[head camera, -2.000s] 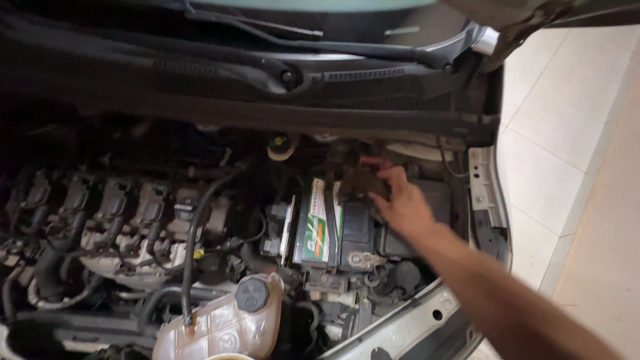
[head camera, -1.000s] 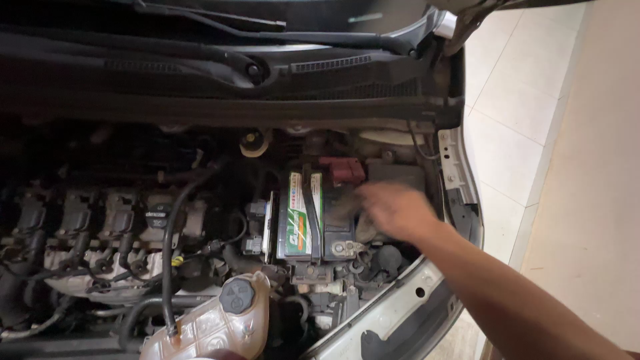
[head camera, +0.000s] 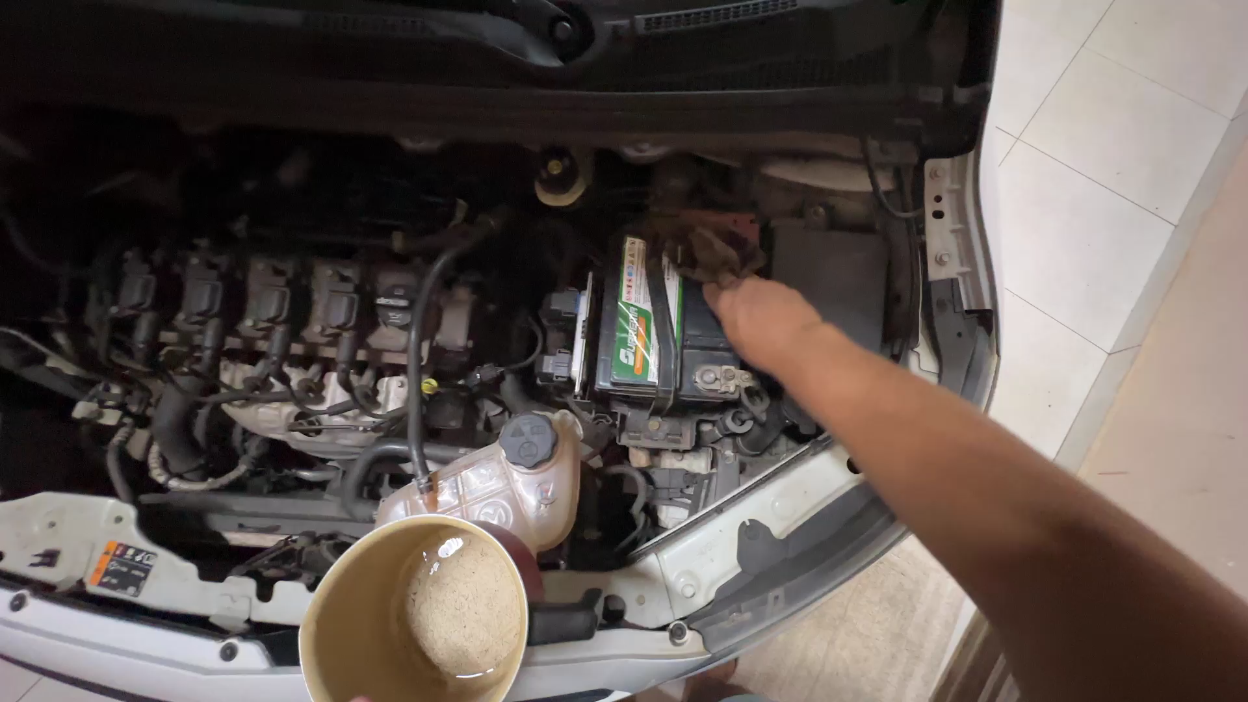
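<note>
My right hand (head camera: 765, 317) grips a crumpled dark brown cloth (head camera: 717, 253) against the upper right part of the car battery (head camera: 639, 322), near its red terminal cover (head camera: 736, 226). The battery has a green and white label and a black strap across its top. At its lower right corner sits a metal terminal clamp (head camera: 720, 378). A mug-like pot (head camera: 327, 604) with a cream inside, a dark handle and some clear liquid in it is at the bottom of the view. Just a fingertip of my left hand (head camera: 361, 698) shows at the pot's lower edge; its grip is hidden.
The coolant reservoir (head camera: 556, 487) with a dark cap stands behind the pot. Engine coils and hoses (head camera: 273, 302) fill the left side. A black box (head camera: 829, 278) lies right of the battery. The white front body edge (head camera: 721, 575) curves below, with floor tiles (head camera: 1102, 127) at right.
My right hand with the cloth has moved up and left to the battery's upper part, by the red cover. The pot has come into view at the bottom.
</note>
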